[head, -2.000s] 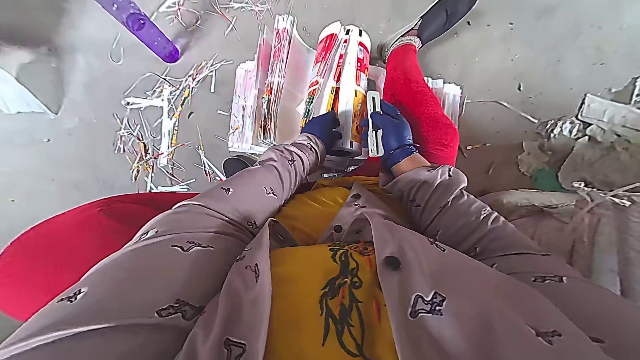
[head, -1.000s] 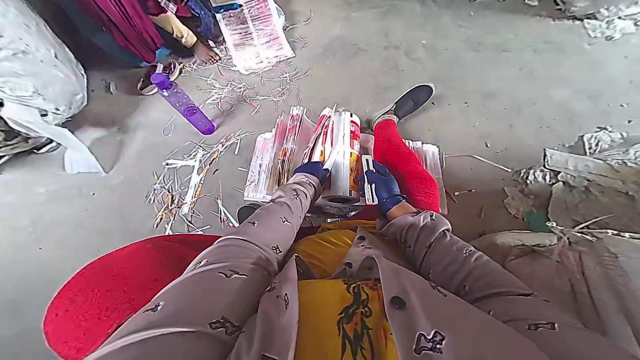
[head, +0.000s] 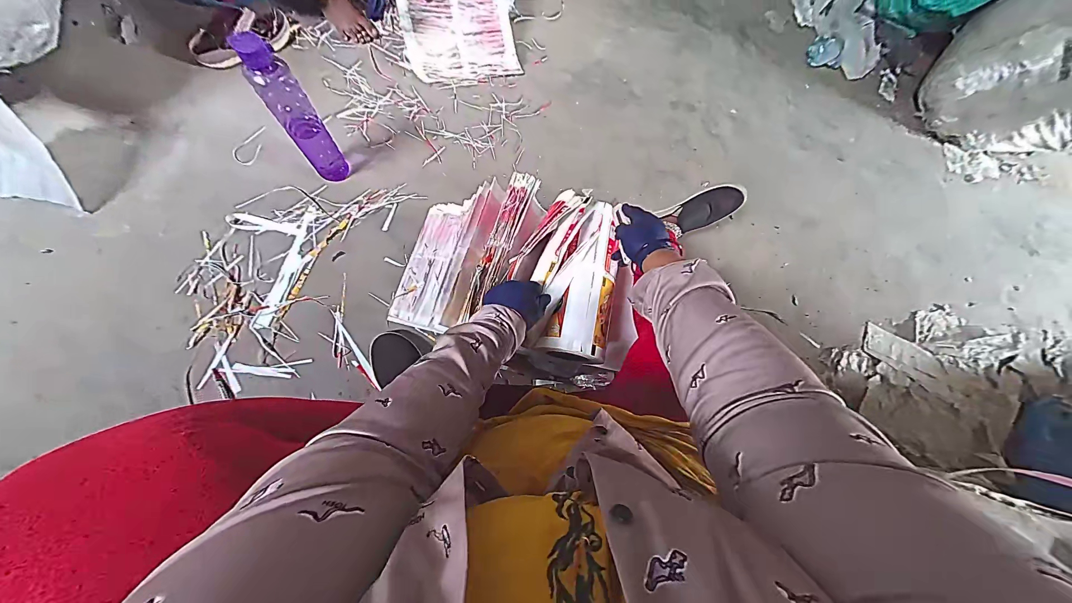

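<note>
Both my hands wear dark blue gloves. My left hand (head: 519, 301) rests at the lower left side of a rolled printed sheet (head: 584, 301), white with red and yellow parts; a pale strip runs up from beside its fingers. My right hand (head: 643, 233) is at the upper right end of the same roll, fingers bent, with something small and white at the fingertips that I cannot make out. To the left of the roll, folded printed sheets (head: 435, 260) stand in a fanned stack between my legs. Whether either hand grips the roll is not plain.
Cut strips (head: 251, 285) litter the concrete floor at left, and more (head: 419, 113) lie farther ahead. A purple bottle (head: 293, 121) lies beyond them. Near another person's bare foot (head: 350, 21) is a printed sheet (head: 461, 38). Sacks (head: 1005, 71) sit at upper right, torn scraps (head: 946, 360) at right.
My right hand has moved from the lower right side of the roll to its far end. The white-edged tool seen in it two seconds ago is no longer clearly visible. The view has shifted.
</note>
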